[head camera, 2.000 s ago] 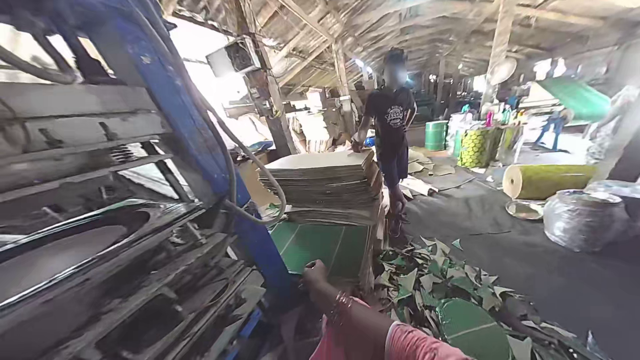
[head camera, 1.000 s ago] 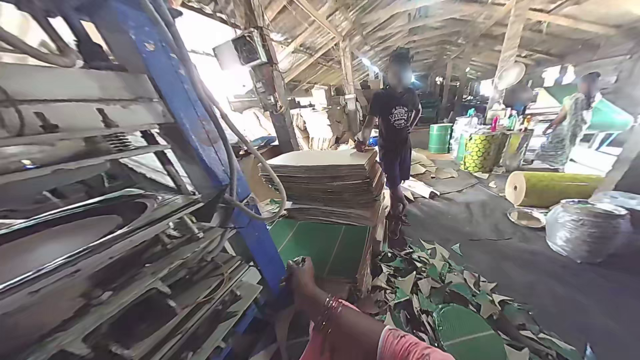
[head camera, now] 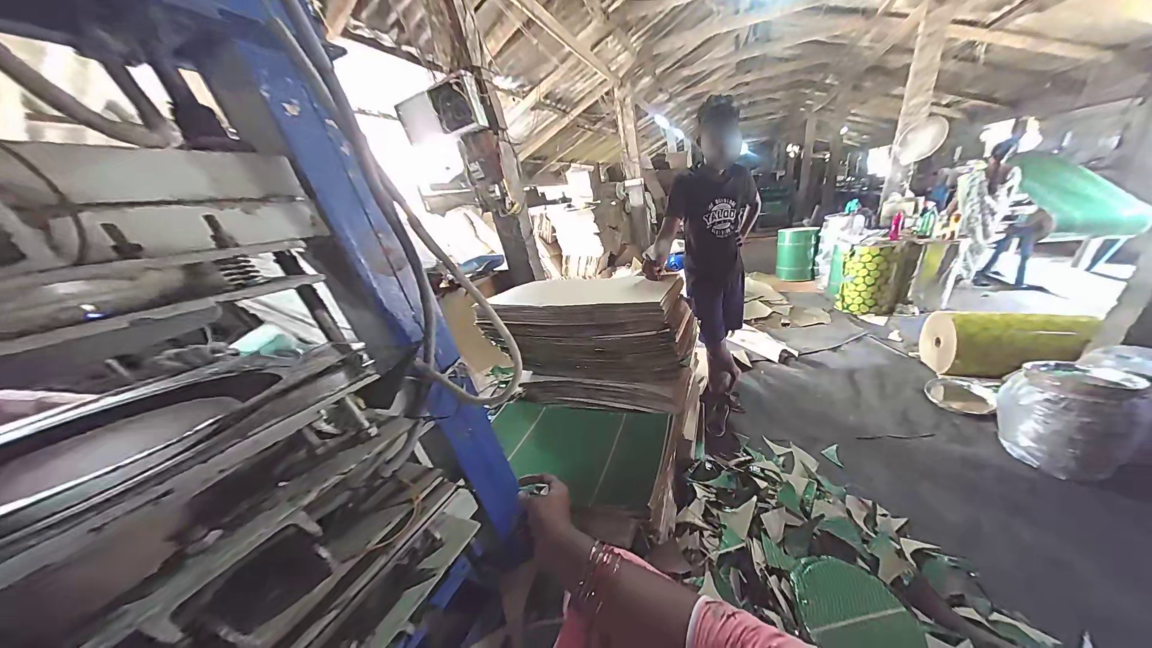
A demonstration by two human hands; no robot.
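My right hand [head camera: 544,504] reaches in from the lower right, bangles on its wrist, its fingers curled beside the lower part of a blue metal machine post [head camera: 472,450]. A small pale spot shows at the fingertips; whether it is something held, I cannot tell. Just beyond the hand lies a stack of green sheets [head camera: 585,450] with pale lines. Left of the post stands a machine with layered metal plates [head camera: 225,450]; a rounded, dark-edged plate [head camera: 135,432] shows between its levels. A grey cable [head camera: 432,243] loops down the post. My left hand is not in view.
A tall stack of brown sheets [head camera: 585,337] stands ahead, a person [head camera: 715,216] beside it. Green and tan offcuts [head camera: 792,522] and a rounded green piece [head camera: 850,607] cover the floor at right. Farther right are a yellow-green roll [head camera: 1017,344] and a plastic-wrapped bundle [head camera: 1071,418].
My right hand has moved slightly left, from over the green sheets to beside the blue post. In the background at far right, another person has shifted position near the large green roll.
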